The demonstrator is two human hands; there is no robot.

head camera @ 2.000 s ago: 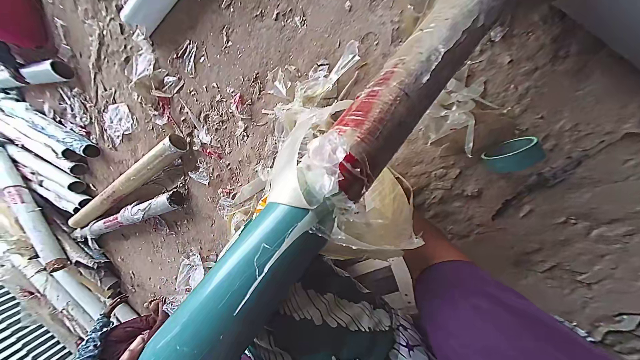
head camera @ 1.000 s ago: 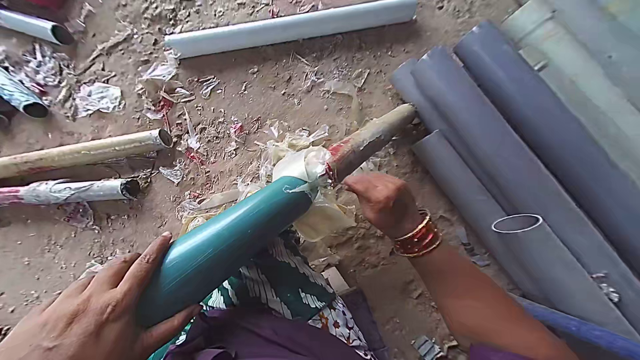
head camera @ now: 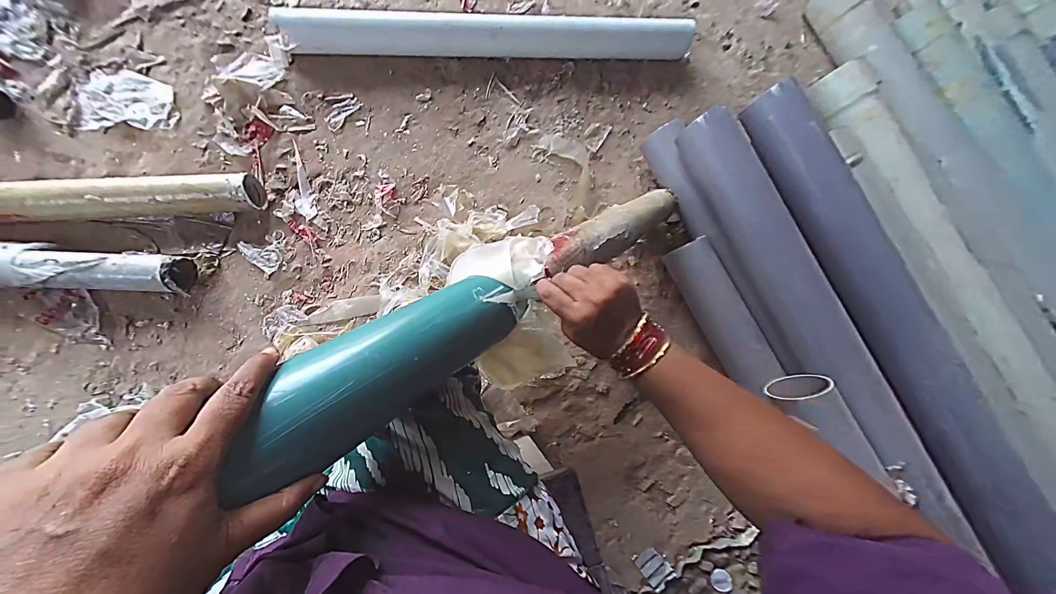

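Note:
A teal plastic pipe [head camera: 371,379] lies slantwise over my lap. My left hand [head camera: 173,462] grips its near end, thumb below and fingers over the top. Cream plastic film [head camera: 487,266] is bunched around the pipe's far end, where it meets a narrower worn pole [head camera: 619,231] with a red patch. My right hand [head camera: 590,305], with red and gold bangles at the wrist, has its fingers closed at this joint, pinching the edge of the film or something small there; the fingers hide what exactly.
Grey pipes [head camera: 792,223] lie in a row on the right, beside paler pipes [head camera: 949,148]. A white pipe [head camera: 487,35] lies across the back. Two film-covered pipes [head camera: 124,198] point in from the left. Plastic scraps [head camera: 128,99] litter the dirt floor.
The view has swung strongly since the oldest frame. Both hands, not clearly seen on the teal pipe then, are at it one second ago and now. Little else has plainly changed.

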